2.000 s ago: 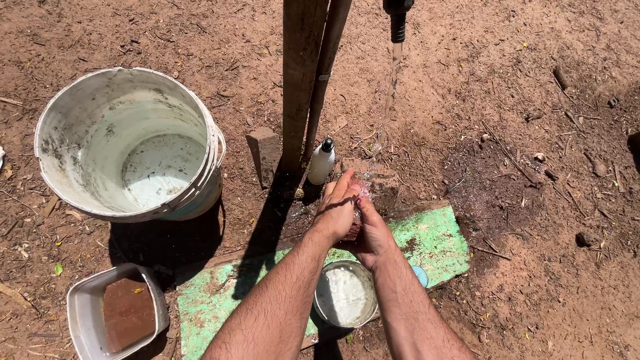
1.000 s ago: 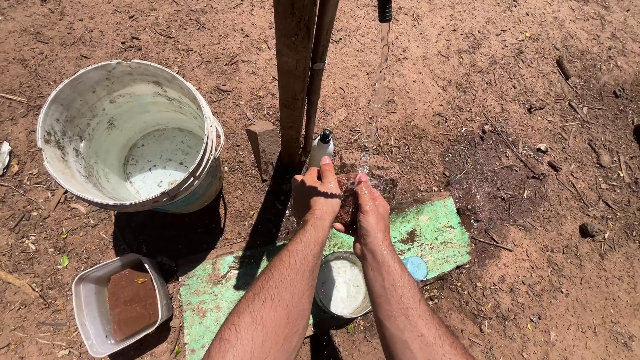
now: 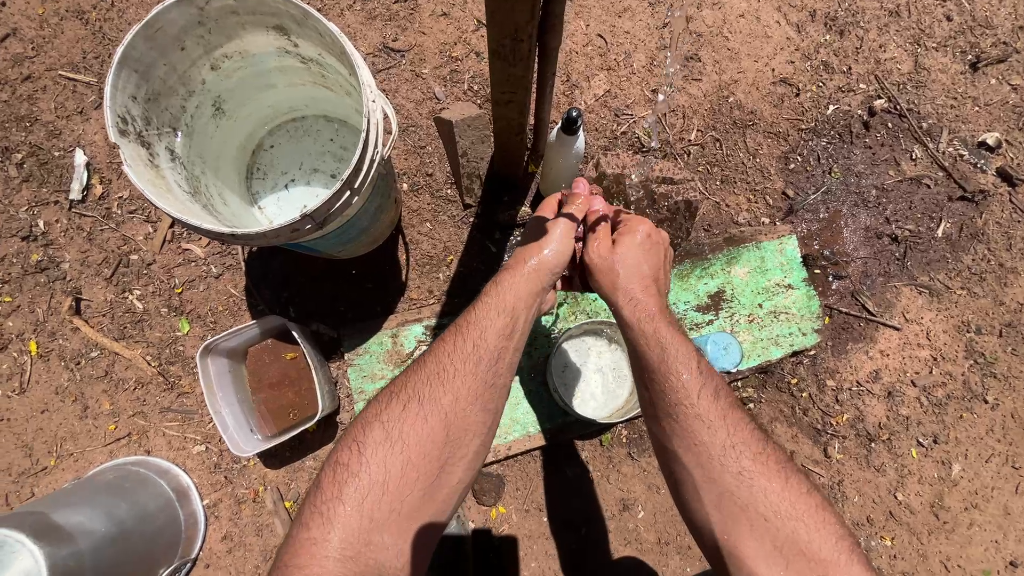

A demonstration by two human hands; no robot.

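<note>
My left hand (image 3: pixel 552 240) and my right hand (image 3: pixel 630 254) are wet and meet at the thumbs and fingertips. Both are over the far edge of a green-painted board (image 3: pixel 752 296). Whether anything lies between them is hard to see. Just beyond my left hand stands a white bottle with a black cap (image 3: pixel 563 156). Water (image 3: pixel 664 96) falls in a thin stream beyond my right hand, near a wet brick (image 3: pixel 652 188). Below my hands, a round container with whitish contents (image 3: pixel 594 376) rests on the board, and a blue lid (image 3: pixel 720 350) lies right of my right forearm.
A wooden post (image 3: pixel 510 88) rises beyond the board. At the left are a large dirty white bucket (image 3: pixel 364 144), a square plastic tub (image 3: pixel 216 392) with brown water, and a metal pail (image 3: pixel 104 520) in the lower corner. Wet soil (image 3: pixel 864 224) lies at the right.
My hands, cupped together two seconds ago, now meet mainly at the thumbs and fingertips, with the right hand's back turned up. The view has tilted down, bringing the metal pail in.
</note>
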